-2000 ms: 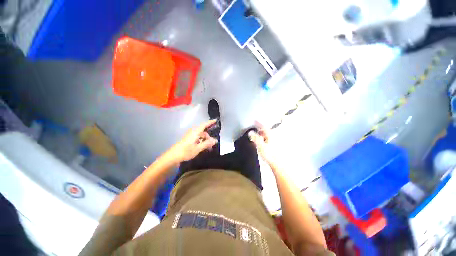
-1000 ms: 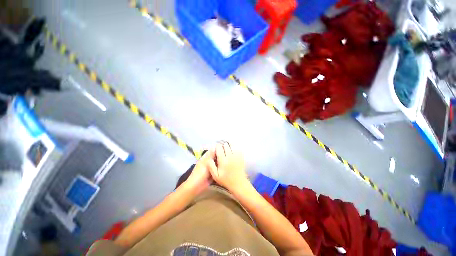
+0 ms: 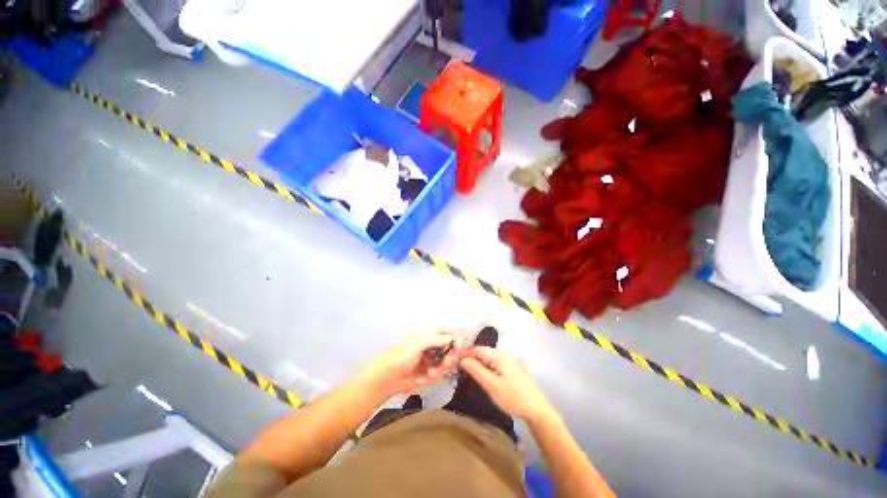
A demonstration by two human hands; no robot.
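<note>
My left hand [image 3: 423, 362] is in front of my waist, its fingers curled round a small dark thing [image 3: 438, 356], too small and blurred to name. My right hand [image 3: 494, 374] is close beside it, fingers bent and fingertips near the same dark thing. Whether the right fingertips pinch anything is not clear. Both hands are over the floor, above my dark trousers and shoes.
A blue crate [image 3: 292, 160] holds white and black pieces. Beyond it are a red stool [image 3: 465, 95] and a white table [image 3: 321, 39]. A dark-red garment heap [image 3: 622, 185] lies right of them, beside a white trough [image 3: 741, 219] with teal fabric [image 3: 793, 204]. Yellow-black tape crosses the floor.
The hands, clasped together a second ago, are now slightly apart with a dark thing showing between them. The view has shifted, bringing the crate, stool and red heap lower in the picture.
</note>
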